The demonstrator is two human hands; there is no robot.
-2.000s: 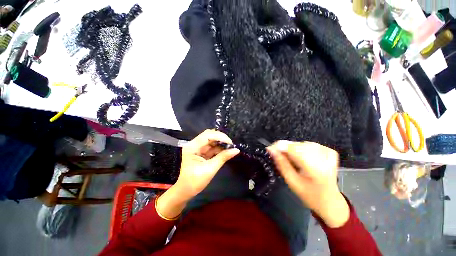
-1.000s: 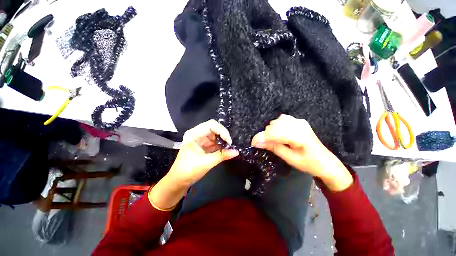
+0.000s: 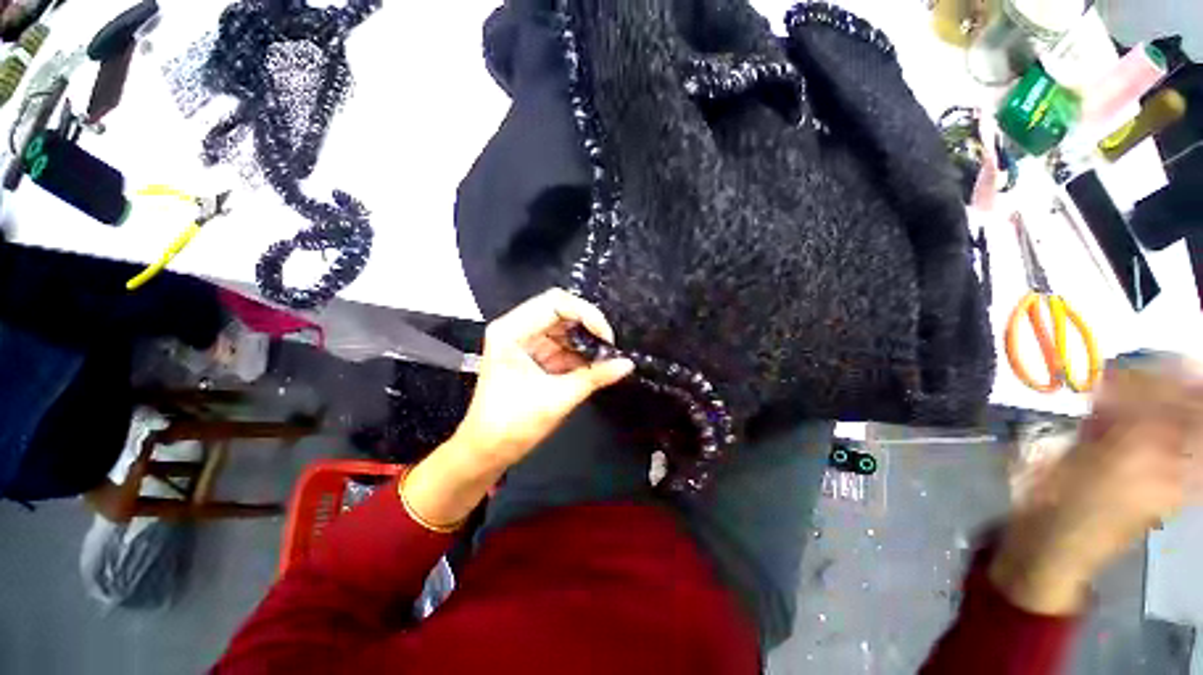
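Note:
The dark tweed jacket [image 3: 792, 251] lies on the table and hangs over its front edge. Its smooth black lining [image 3: 515, 198] shows at the left. My left hand [image 3: 534, 382] pinches the jacket's lower edge with the black-and-white braid trim [image 3: 699, 389], which curls down to the right of my fingertips. My right hand [image 3: 1121, 462] is far out to the right, blurred, away from the jacket; its fingers cannot be made out. No needle or thread can be seen.
Orange-handled scissors [image 3: 1051, 340], a black flat case [image 3: 1111, 237] and a green spool [image 3: 1036, 108] lie right. Yellow-handled pliers [image 3: 178, 244], a loose trim loop [image 3: 314, 270] and a dark spool [image 3: 77, 178] lie left. A red basket [image 3: 306, 508] and wooden stool [image 3: 224, 481] stand below.
My right hand has moved from the trim beside my left fingertips far out to the right. My left hand still pinches the edge, slightly higher in view.

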